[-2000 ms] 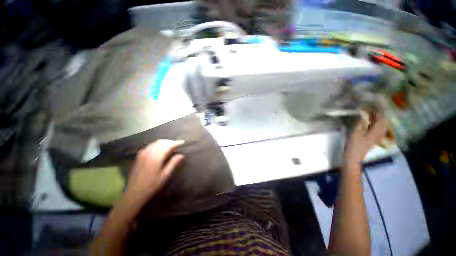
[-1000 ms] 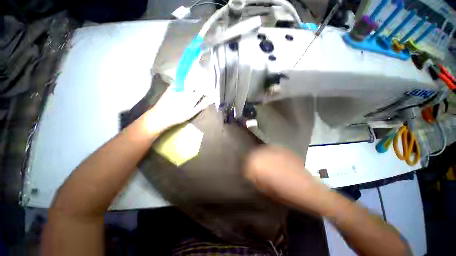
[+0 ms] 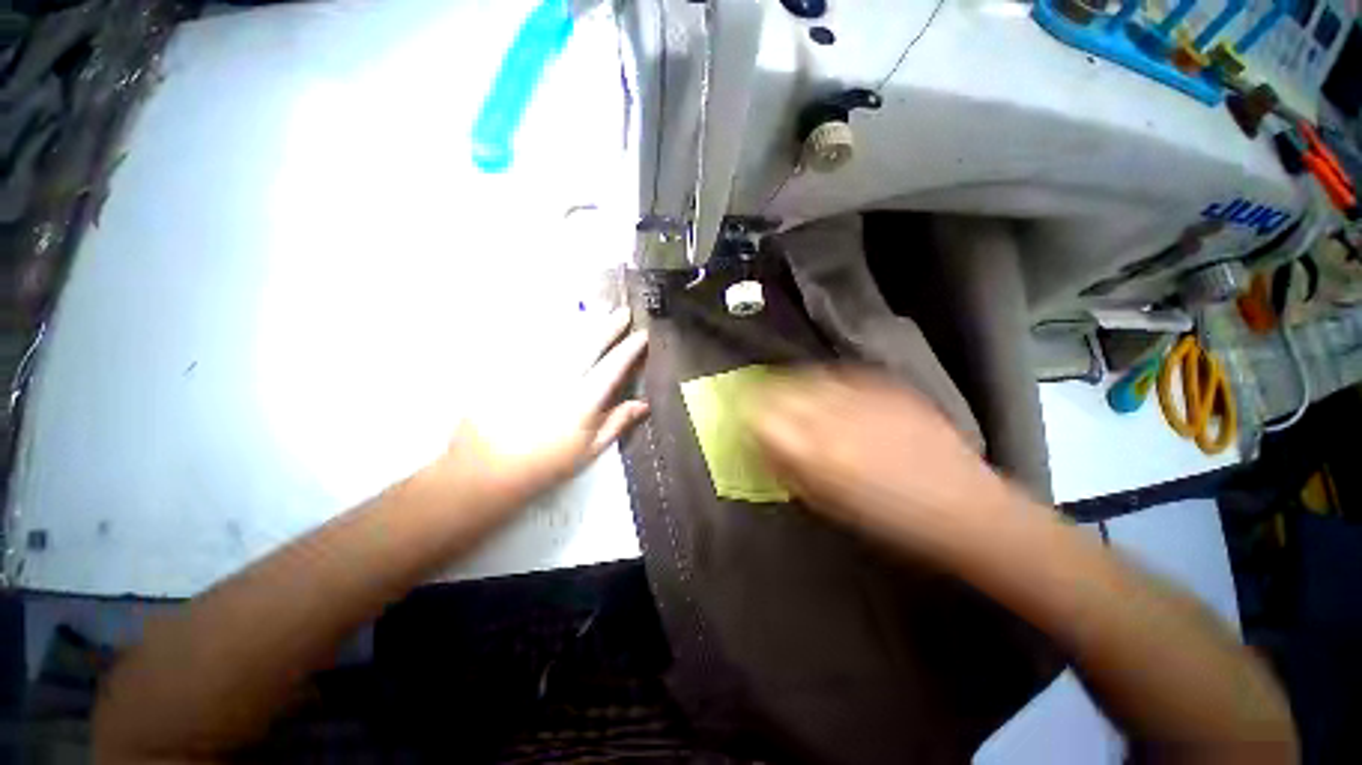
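The grey-brown garment panel lies under and in front of the needle area, its left edge running toward me with a line of stitching. A yellow-green patch lies on the panel. My left hand is flat at the panel's left edge, fingertips near the presser foot, fingers spread; it is washed out by glare. My right hand is blurred and lies on the panel over the patch's right part. Its fingertips are unclear, so I cannot tell whether it grips cloth.
The white sewing machine head stands ahead and to the right. A turquoise lamp hangs over the white table. Yellow-orange scissors lie at the right table end. A blue tray sits on top of the machine.
The panel has turned and moved right, with part now under the machine arm. The patch has shifted right. My left hand has moved to the panel's left edge. The view is closer to the needle.
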